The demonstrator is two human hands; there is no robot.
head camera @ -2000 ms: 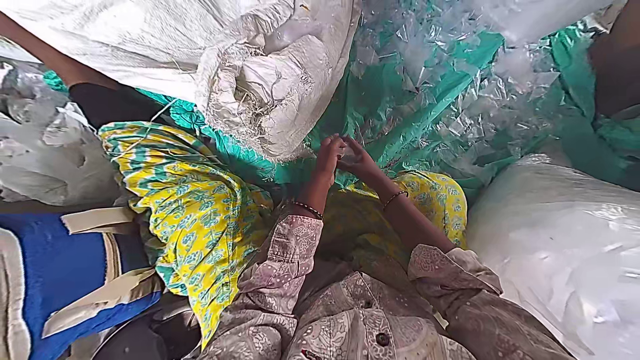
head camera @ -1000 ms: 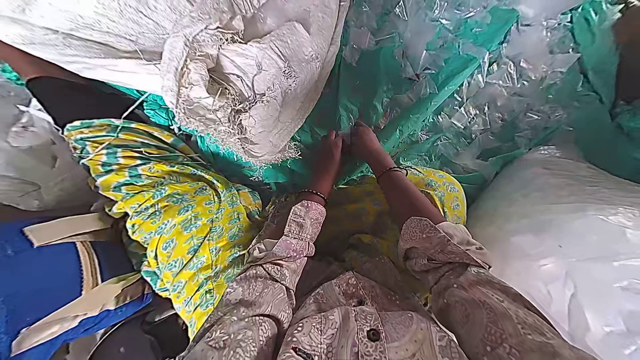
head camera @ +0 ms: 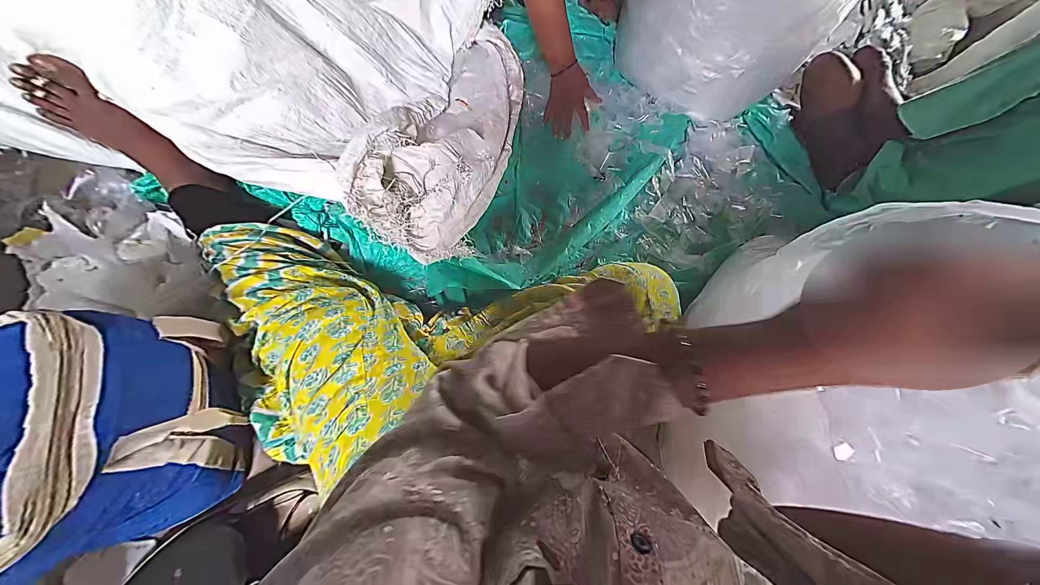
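Observation:
A bare forearm with a beaded bracelet (head camera: 691, 374) crosses from the right edge; its right part is blurred. At its left end a dark hand (head camera: 605, 313) lies against my rumpled patterned sleeve (head camera: 479, 406), above the yellow printed cloth (head camera: 333, 349) over my lap. Whether this is my left hand or my right hand, and what its fingers hold, I cannot tell. My other hand is hidden or out of view. Beyond my lap, clear plastic scraps (head camera: 699, 195) lie on a green sheet (head camera: 601, 219).
Another person's hand (head camera: 569, 101) rests fingers spread on the scraps. A white woven sack (head camera: 268, 89) fills the upper left, near a bare foot (head camera: 61, 93). More bare feet (head camera: 849, 106) are upper right. A blue bag (head camera: 138, 398) stands left, a white plastic bundle (head camera: 886, 455) right.
My hands have left their place together above the green sheet; an arm now crosses toward the right. Another person's hand is now visible over the scraps. The view takes in more of the far side.

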